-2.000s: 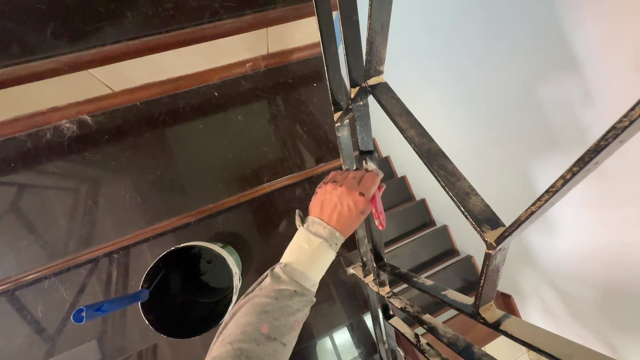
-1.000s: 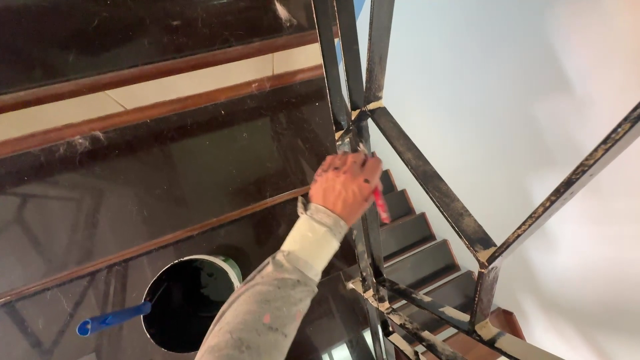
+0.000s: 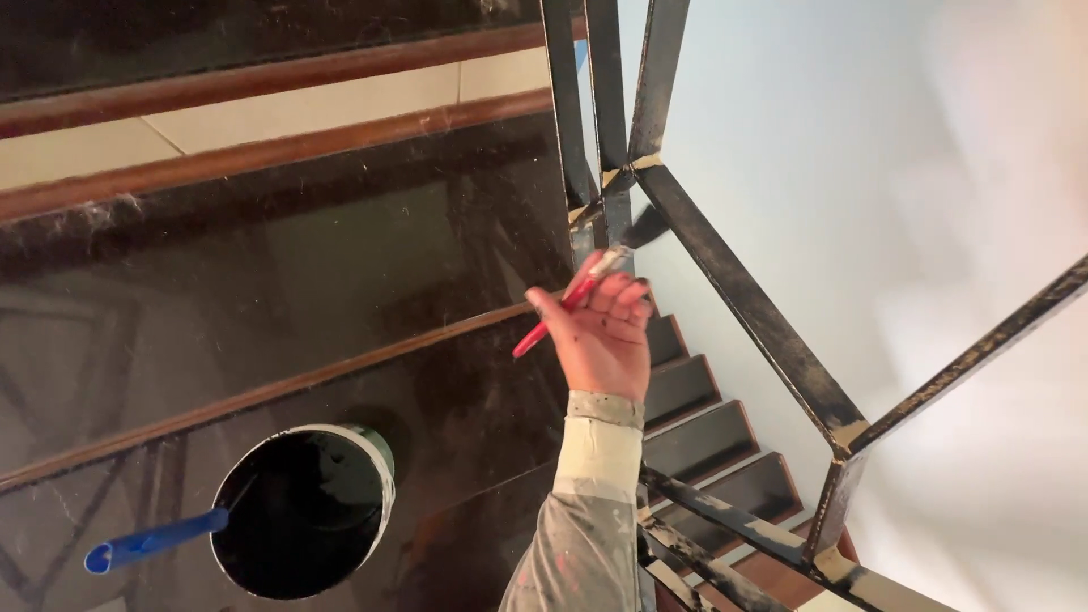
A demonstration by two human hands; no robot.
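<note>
My left hand (image 3: 599,331), palm turned up and spotted with dark paint, holds a paintbrush (image 3: 580,293) with a red handle. Its dark, loaded bristles point up and right, beside the joint of a black metal stair railing (image 3: 739,289); whether they touch it I cannot tell. Tan patches show at several railing joints. Left of my forearm, a bucket of black paint (image 3: 297,510) stands on a dark stair tread, with a blue handle (image 3: 157,541) sticking out over its rim. My right hand is out of view.
Dark, glossy stair treads (image 3: 340,246) with brown edges fill the left side. More steps (image 3: 701,433) go down behind the railing. A pale wall (image 3: 960,153) lies to the right. Lower railing bars (image 3: 748,518) cross close to my forearm.
My left hand has turned over from back up to palm up, and the brush has swung so that its red handle points down and left. The bristles are now in plain sight.
</note>
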